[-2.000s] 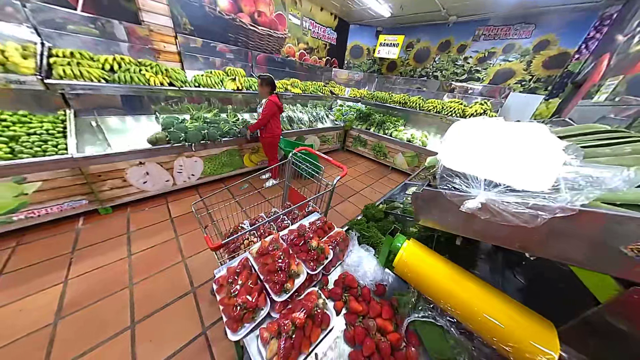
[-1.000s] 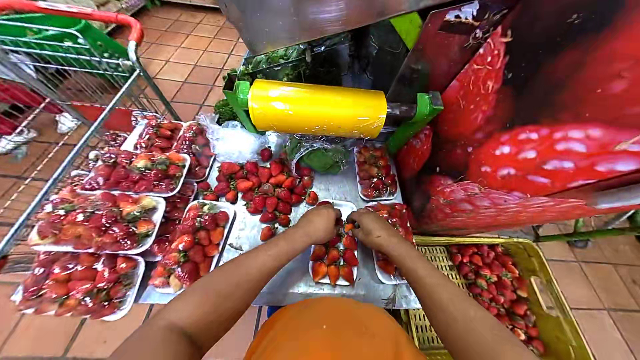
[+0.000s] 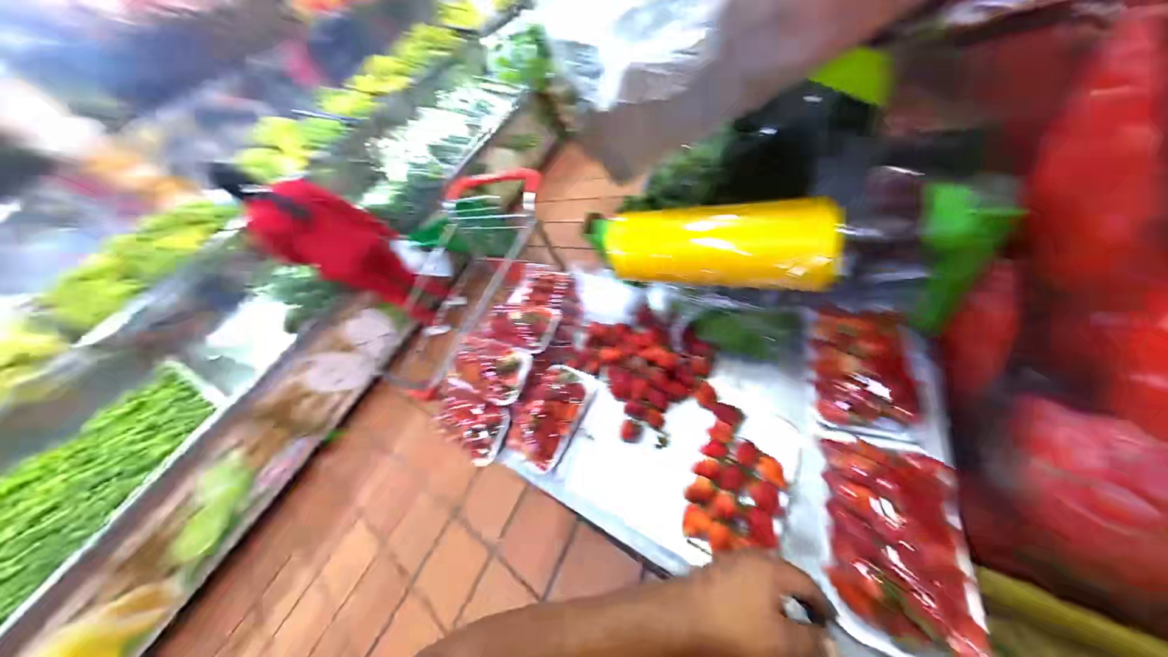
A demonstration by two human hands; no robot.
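Observation:
The view is blurred. My left hand point(image 3: 771, 598) is at the bottom edge, touching or just beside the near end of a tray of loose strawberries point(image 3: 735, 497); its fingers are too unclear to read. My right hand is out of view. A loose pile of strawberries point(image 3: 643, 360) lies on the metal table point(image 3: 616, 474), with a green leafy thing point(image 3: 744, 333) beside it. Film-wrapped strawberry trays stand at the left point(image 3: 547, 415) and right point(image 3: 890, 538). Behind them a yellow roller point(image 3: 725, 245) lies across green brackets point(image 3: 963, 246).
A shopping cart point(image 3: 493, 182) with a red handle stands beyond the table's left side. A person in red point(image 3: 319, 233) is by the produce shelves point(image 3: 274, 383). A yellow crate edge point(image 3: 1049, 611) shows at bottom right, below a strawberry-print panel point(image 3: 1104, 301).
The view has swung and tilted strongly. A second ago both my hands were at the strawberry tray in the middle; now only my left hand shows, at its near end.

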